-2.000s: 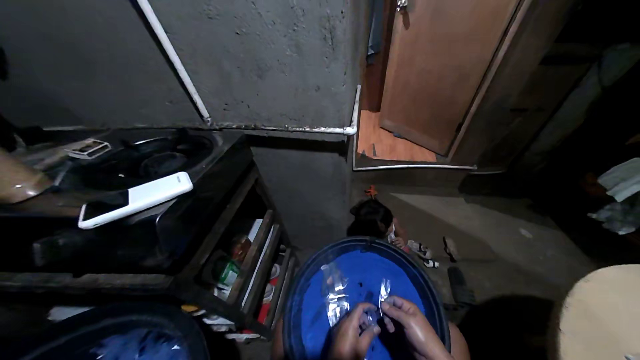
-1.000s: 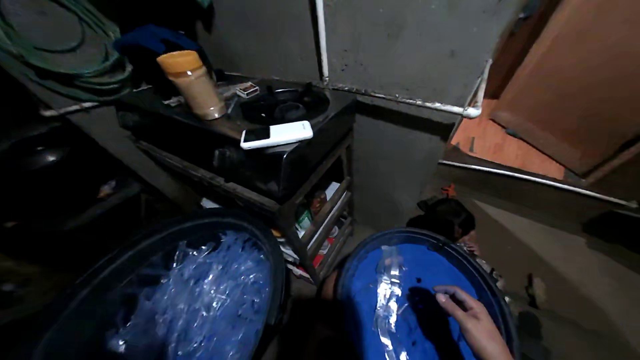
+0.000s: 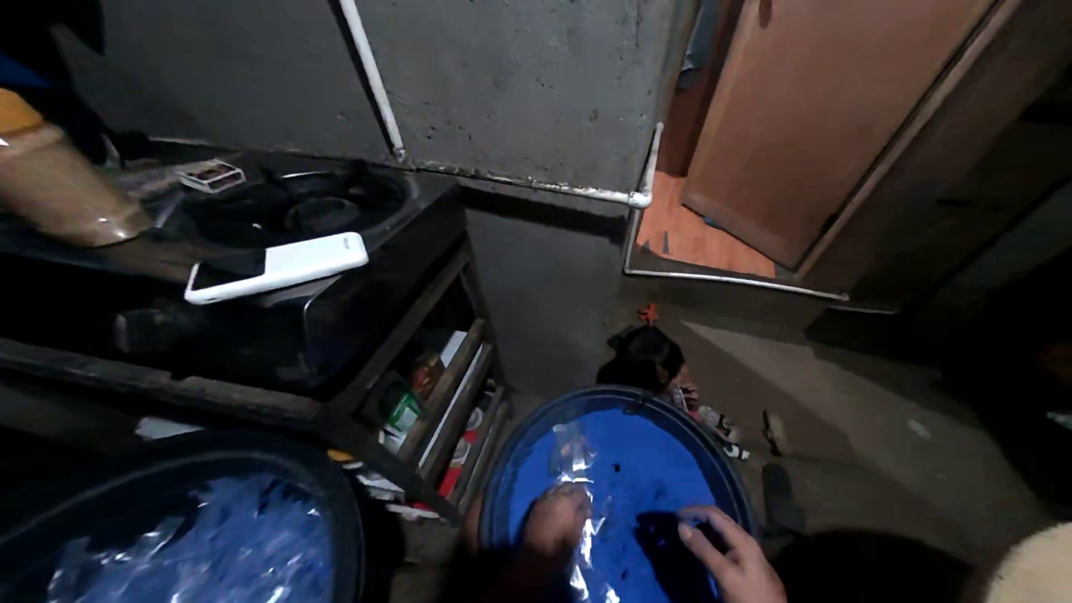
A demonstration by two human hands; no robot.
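Observation:
A round tub [image 3: 494, 494] with a dark rim stands in front of me, blue inside, with small dark specks on the blue. Clear plastic film or small bags [image 3: 572, 456] lie in a strip down its left half. My left hand [image 3: 557, 519] is at that plastic, fingers curled; whether it grips a piece is hidden. Over the right half of the tub is my right hand [image 3: 729, 553], fingers apart with nothing seen between them, its shadow on the blue. At the lower left, a second dark-rimmed tub [image 3: 339, 502] holds many clear plastic pieces [image 3: 209, 544] over blue.
A black stove [image 3: 402, 226] carries a white handheld device [image 3: 314, 260], a matchbox [image 3: 211, 176] and an orange-lidded jar [image 3: 59, 176]. Packets fill the wooden shelf [image 3: 444, 402] below. A person [image 3: 649, 356] is low beyond the tub. White pipes [image 3: 628, 198] run along the wall near a wooden door [image 3: 829, 126].
My left hand, out of view a second ago, is back at the plastic in the tub. Two seconds ago both hands were close together at the plastic. The view has swung left and back.

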